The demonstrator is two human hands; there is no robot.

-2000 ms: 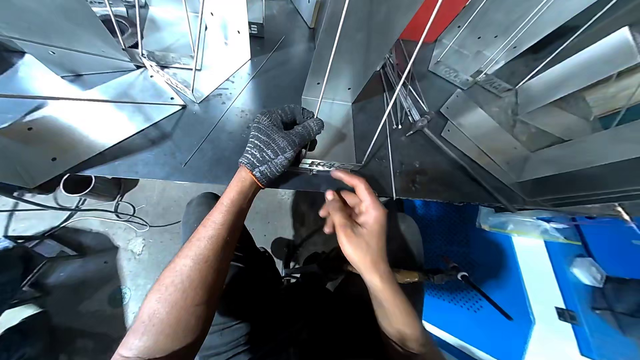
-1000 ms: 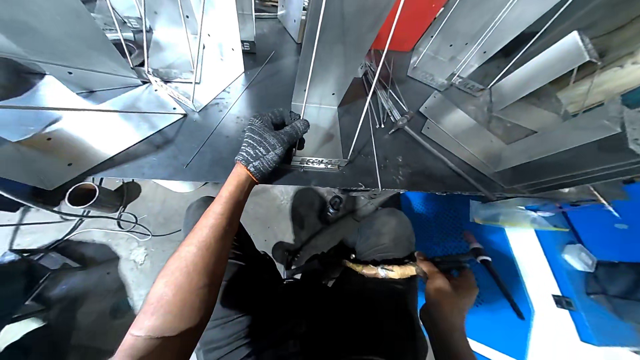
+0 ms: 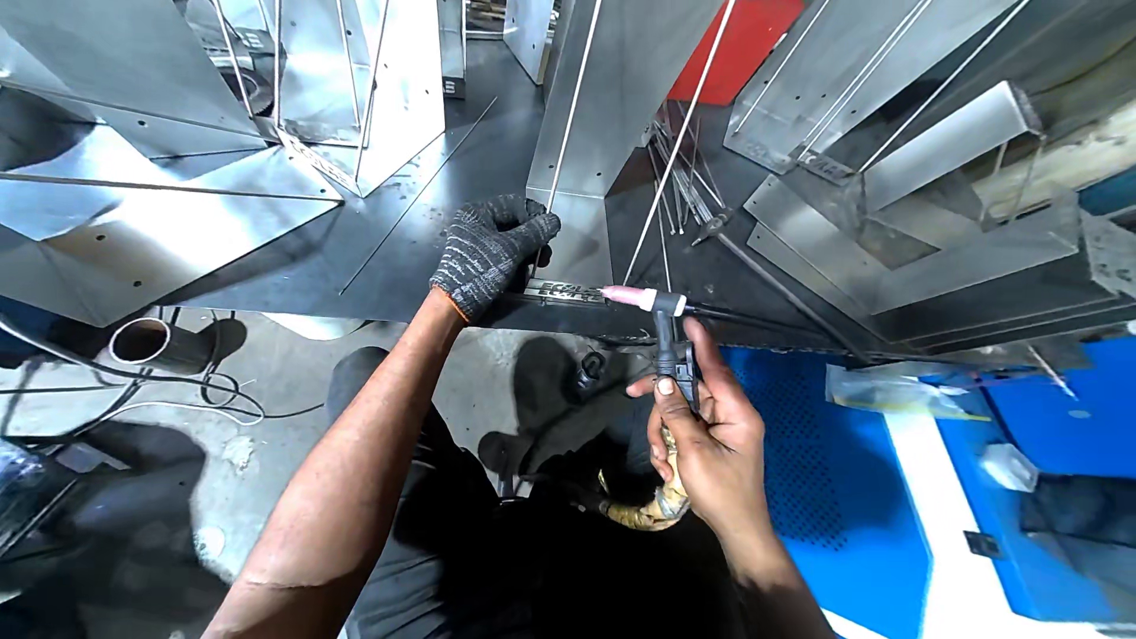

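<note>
My left hand (image 3: 493, 248), in a grey knitted glove, pinches a thin metal rod (image 3: 572, 120) near its lower end. That rod stands by a small metal plate with cut-out lettering (image 3: 568, 291) at the bench's front edge, below a bent sheet-metal piece (image 3: 581, 222). My bare right hand (image 3: 706, 426) grips a TIG welding torch (image 3: 666, 333). The torch's pink ceramic nozzle (image 3: 626, 295) points left, at the right end of the lettered plate. A second thin rod (image 3: 679, 142) slants up from near the nozzle.
Bent sheet-metal parts (image 3: 169, 209) stand at the left and more (image 3: 816, 231) at the right. Loose thin rods (image 3: 683, 177) and a hammer (image 3: 754, 257) lie on the dark bench (image 3: 426, 213). A metal pipe (image 3: 160, 344) and cables are on the floor. A red object (image 3: 737, 49) stands behind.
My right hand, bare and holding nothing two seconds ago, took hold of the torch low at the right and has brought it up to the lettered plate. My left hand stays by the rod.
</note>
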